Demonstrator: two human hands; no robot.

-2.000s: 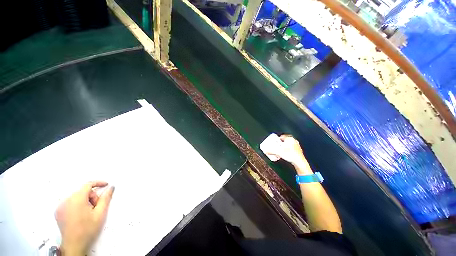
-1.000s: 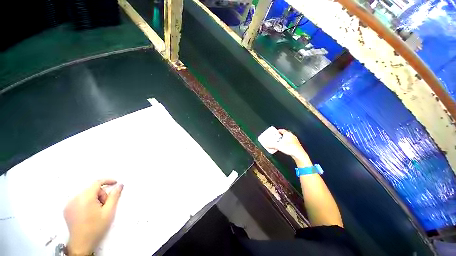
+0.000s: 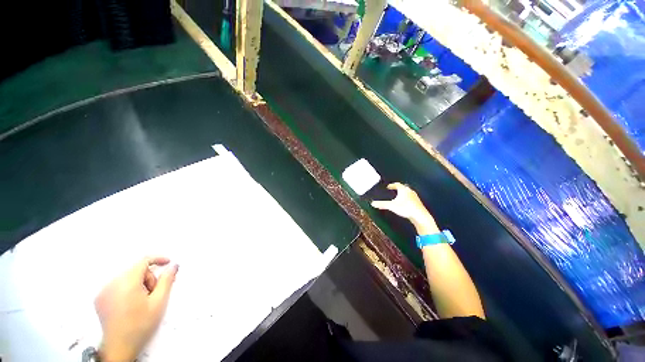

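Note:
A white, squarish unit with rounded corners (image 3: 361, 177) lies on the dark green conveyor belt (image 3: 311, 92), close to the rusty rail. My right hand (image 3: 402, 203) is over the belt just beside the unit, thumb and fingers apart, holding nothing and not touching it. My left hand (image 3: 136, 300) is over the white work sheet (image 3: 212, 226), with thumb and index fingertips together. Whether something small is between those fingertips cannot be told.
A rusty rail (image 3: 311, 164) runs between bench and belt, with a cream post (image 3: 248, 49) at its far end. Dark stacks (image 3: 120, 21) stand at the back left. Blue wrapped goods (image 3: 537, 191) are beyond the belt. A small metallic thing (image 3: 564, 353) shows at the lower right.
My right hand has let go of the white unit, and its fingers have opened. The unit now lies on the belt, farther up and left of the hand. My left hand keeps its pinched pose.

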